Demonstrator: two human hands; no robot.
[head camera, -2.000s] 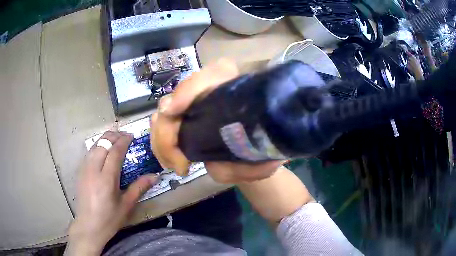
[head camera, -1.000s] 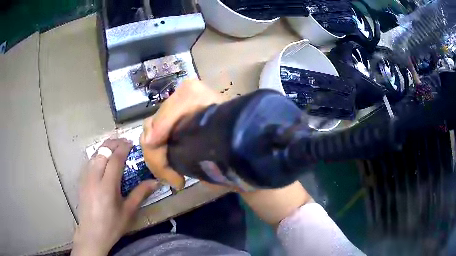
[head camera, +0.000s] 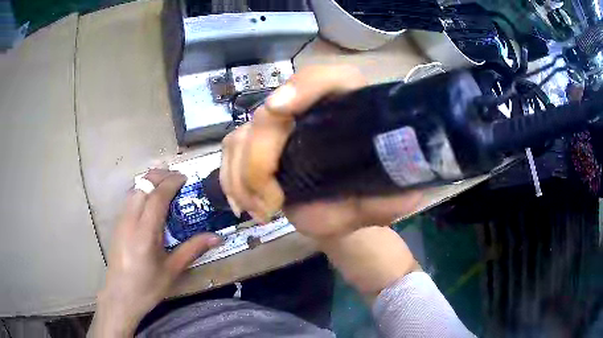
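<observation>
My right hand (head camera: 264, 165) is closed around a thick black electric screwdriver (head camera: 344, 145) with a silvery label and a ribbed cable at its rear. Its front end points left and down over a glossy black plastic housing (head camera: 190, 210). The housing lies in a white fixture (head camera: 270, 230). My left hand (head camera: 142, 231), with a white band on one finger, rests at the left end of the fixture, fingers on the far edge and thumb on the near edge, bracing the housing. The screwdriver tip and the housing's right part are hidden or blurred.
A grey metal screw feeder (head camera: 244, 39) with a brass-coloured block stands behind the fixture. White tubs (head camera: 350, 30) with black parts are at the back right, with round black assemblies beyond. The tan bench (head camera: 40, 165) extends left; its front edge runs near my body.
The screwdriver has moved right and up since a second ago, and lies flatter, with its label showing more. My left hand stays at the fixture. The whole view has shifted slightly.
</observation>
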